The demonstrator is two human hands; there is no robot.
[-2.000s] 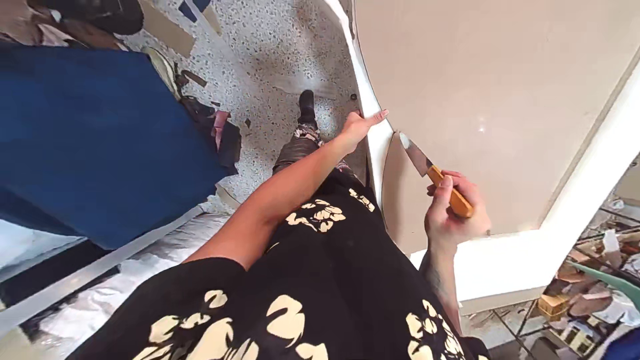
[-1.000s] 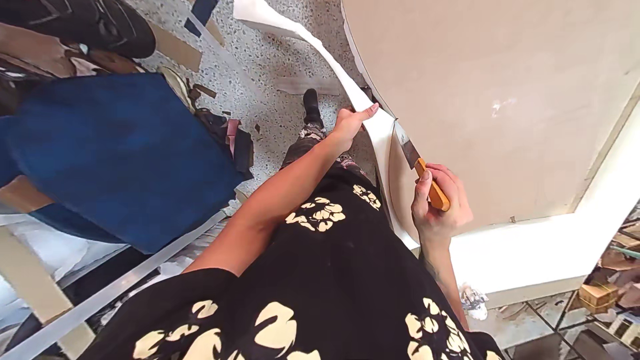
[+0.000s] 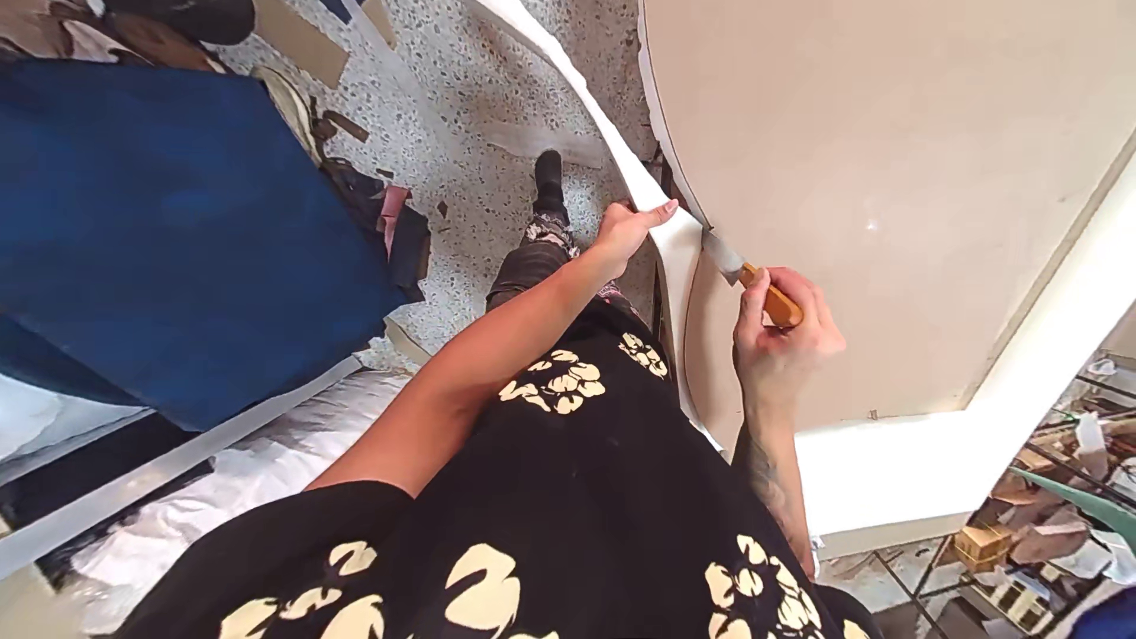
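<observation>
My left hand [image 3: 628, 232] grips a long white strip of foam-like sheet [image 3: 612, 133] between thumb and fingers beside the curved edge of a large beige board [image 3: 870, 177]. The strip hangs away toward the top of the view and also curves down near my body. In my right hand [image 3: 785, 328] is a knife with an orange handle [image 3: 781, 306]; its wide metal blade [image 3: 723, 256] lies at the board's edge, where the strip meets it. White sheet [image 3: 887, 461] shows along the board's straight sides.
Dark blue material [image 3: 169, 240] covers a surface at the left. Scraps [image 3: 399, 222] lie on the speckled floor [image 3: 461, 160]. At the lower right a metal rack [image 3: 923, 568] stands near small boxes [image 3: 983, 541] and piled pieces. White plastic sheeting [image 3: 257, 479] lies at the lower left.
The knife has moved along the curved edge toward my body, then back up a little. More of the white strip hangs apart from the board than two seconds ago.
</observation>
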